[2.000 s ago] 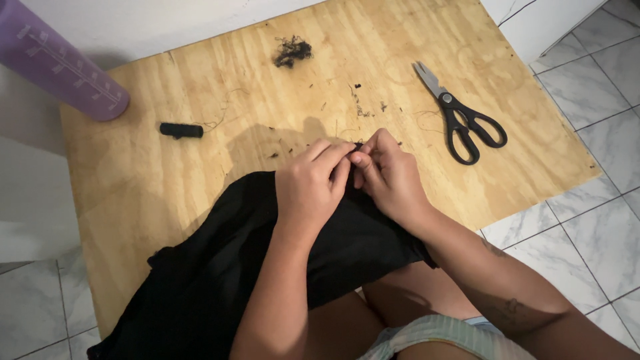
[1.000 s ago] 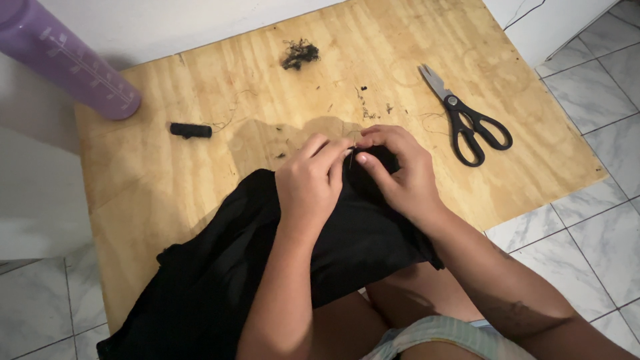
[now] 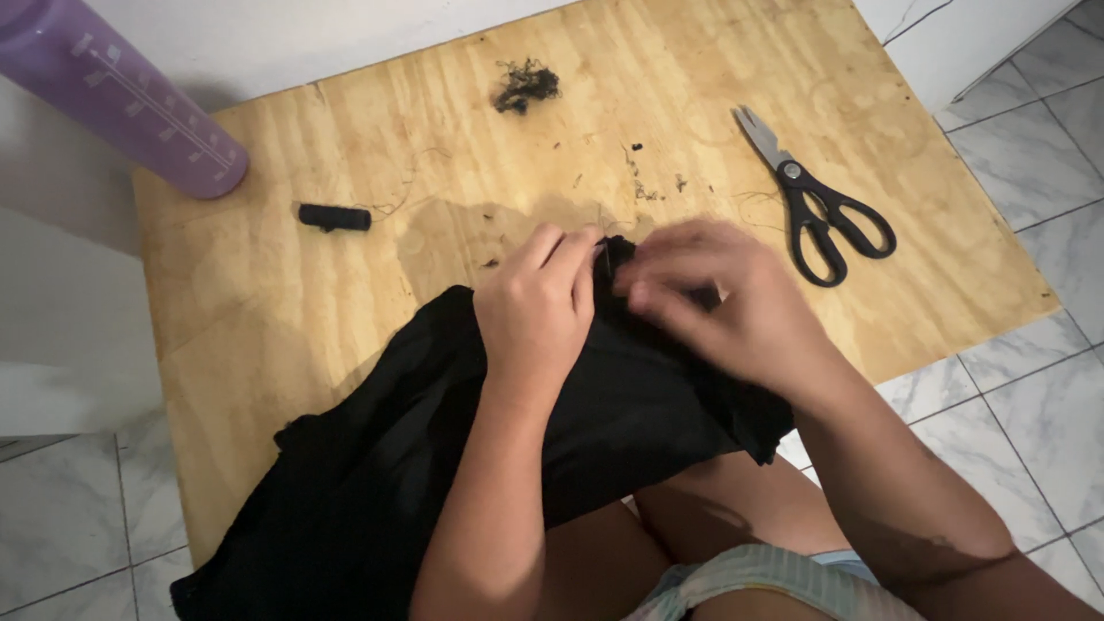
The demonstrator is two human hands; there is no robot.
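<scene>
Black cloth drapes from the plywood tabletop over my lap. My left hand pinches its upper edge between thumb and fingers, and a thin pale sliver, perhaps a needle, shows beside the fingertips. My right hand, blurred, is at the cloth just to the right with thumb and fingers apart; whether it holds thread or a needle cannot be told. Black-handled scissors lie slightly spread on the right. A spool of black thread rests at the left, a loose strand trailing from it.
The plywood tabletop carries a tangle of black thread near the back and several small thread scraps in the middle. A purple bottle stands at the back left. Tiled floor shows beyond the right edge.
My right hand's thumb and fingers have parted and moved a little away from my left fingertips. My left hand keeps its pinch on the cloth.
</scene>
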